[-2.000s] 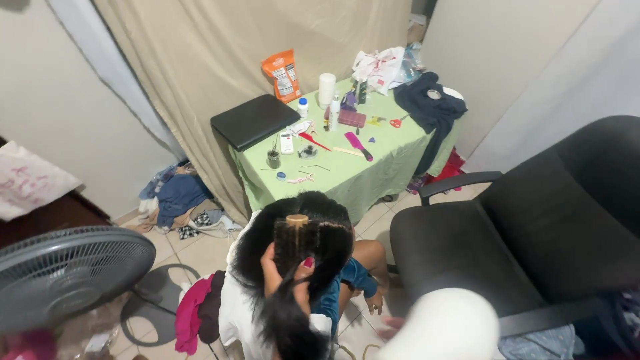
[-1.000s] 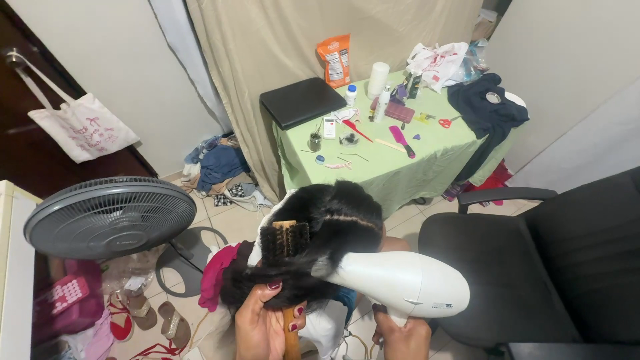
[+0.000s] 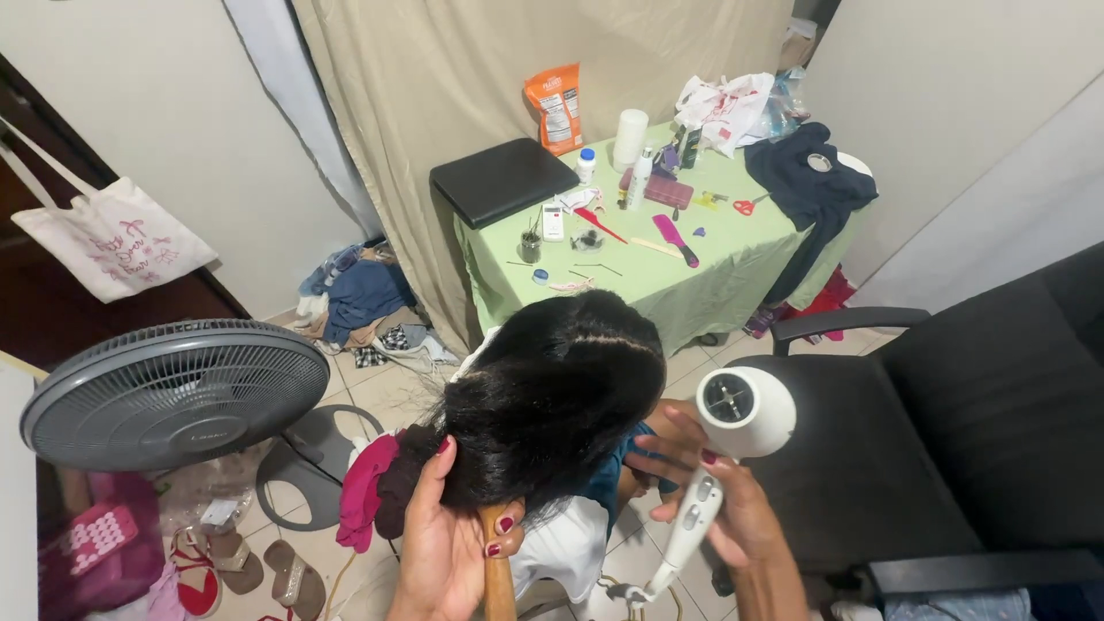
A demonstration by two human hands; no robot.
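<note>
A seated person's dark hair (image 3: 561, 388), parted near the crown, is at the middle of the view. My left hand (image 3: 453, 539) is closed around the wooden handle of a hairbrush (image 3: 498, 561) at the hair's lower end; the brush head is hidden under the hair. To the right, my right hand (image 3: 733, 509) supports a white hair dryer (image 3: 749, 414) by its handle, with the thumb near the switches and several fingers spread. The dryer's round opening faces up and toward the hair, apart from it. Its cord hangs from the handle's lower end.
A table with a green cloth (image 3: 509, 259) holds a black case (image 3: 504, 179), a pink comb (image 3: 674, 240), red scissors (image 3: 749, 205) and bottles. A grey fan (image 3: 177, 392) stands left, sandals (image 3: 297, 578) lie on the floor, and a black office chair (image 3: 845, 431) is at right.
The hair dryer has turned from lying sideways with its nozzle at the hair to standing away from it. The brush head, visible on the hair before, is now covered.
</note>
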